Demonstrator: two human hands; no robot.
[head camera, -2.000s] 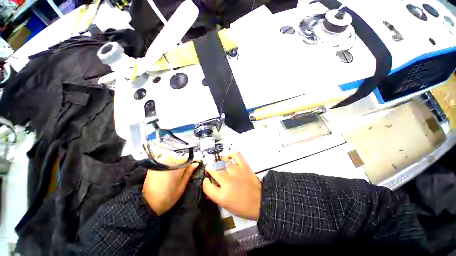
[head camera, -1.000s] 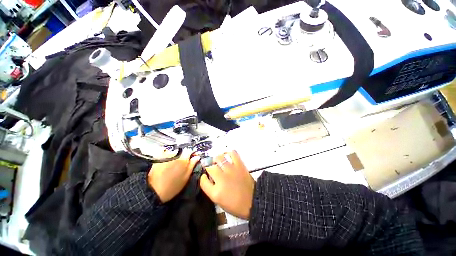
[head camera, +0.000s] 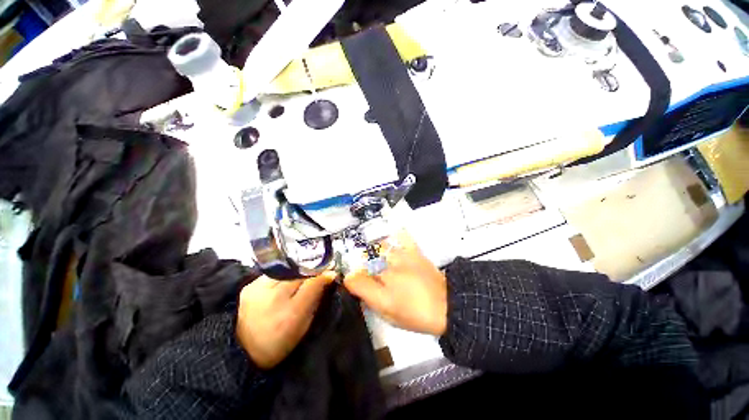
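Observation:
The dark garment (head camera: 156, 221) lies in a large crumpled heap left of the sewing machine (head camera: 312, 156) and runs down between my hands over the front table edge. My left hand (head camera: 281, 316) grips the cloth just below the curved metal guard (head camera: 264, 230). My right hand (head camera: 404, 287) is beside it at the needle area, its thumb and fingers pinching the cloth edge. The fingertips of both hands nearly meet at the presser foot. The needle and foot are partly hidden by the fingers and metal parts.
Two black elastic bands (head camera: 398, 115) wrap the machine head. A slim yellow stick (head camera: 526, 160) lies along it. A tan cardboard piece (head camera: 645, 217) lies on the bed at right. A dark rectangle (head camera: 503, 197) sits right of the needle. More dark cloth is at lower right.
The camera view has shifted, so the machine appears larger and further right. Both hands stay at the needle on the cloth; my right hand lies flatter, its fingers further behind the needle parts.

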